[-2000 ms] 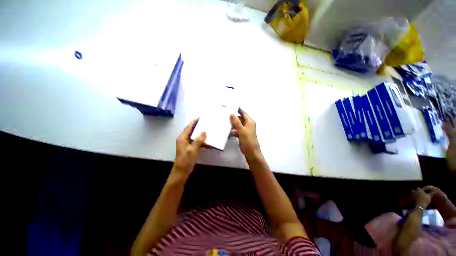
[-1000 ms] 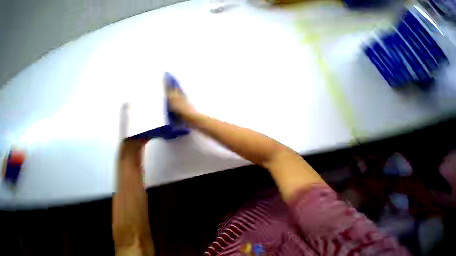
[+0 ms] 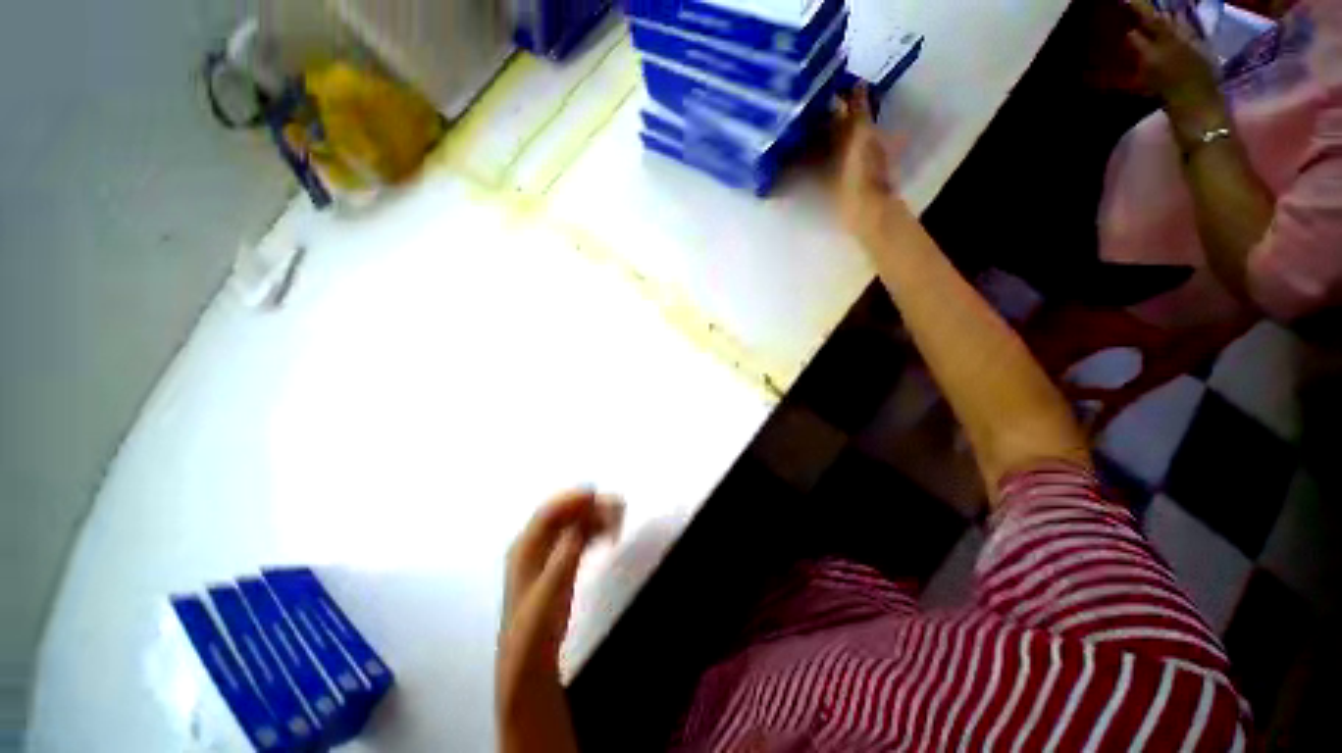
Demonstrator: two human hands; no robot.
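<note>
A stack of blue-and-white retail boxes (image 3: pixel 736 96) stands at the top centre, with one more box (image 3: pixel 895 71) at an angle on its right side. My right hand (image 3: pixel 865 165) is at the near ends of these boxes, its fingertips against them; whether they grip one is hidden. My left hand (image 3: pixel 548 566) is over the table's near edge, slightly blurred, fingers loosely curled, with no box visible in it. A row of several boxes (image 3: pixel 283 659) leans together at the lower left, blue spines up.
The white table (image 3: pixel 427 397) has yellowed tape lines (image 3: pixel 633 280). A yellow bag (image 3: pixel 368 125) and a small pale crumpled item (image 3: pixel 268 274) lie by the wall. Blue packages (image 3: pixel 559 22) are at the top. Another person's hand and forearm (image 3: pixel 1210 133) are at the upper right, above a checkered floor.
The view has swung right. My right hand has gone from the left-hand boxes to the right-hand stack. My left hand is away from the left row, which now stands as several leaning boxes.
</note>
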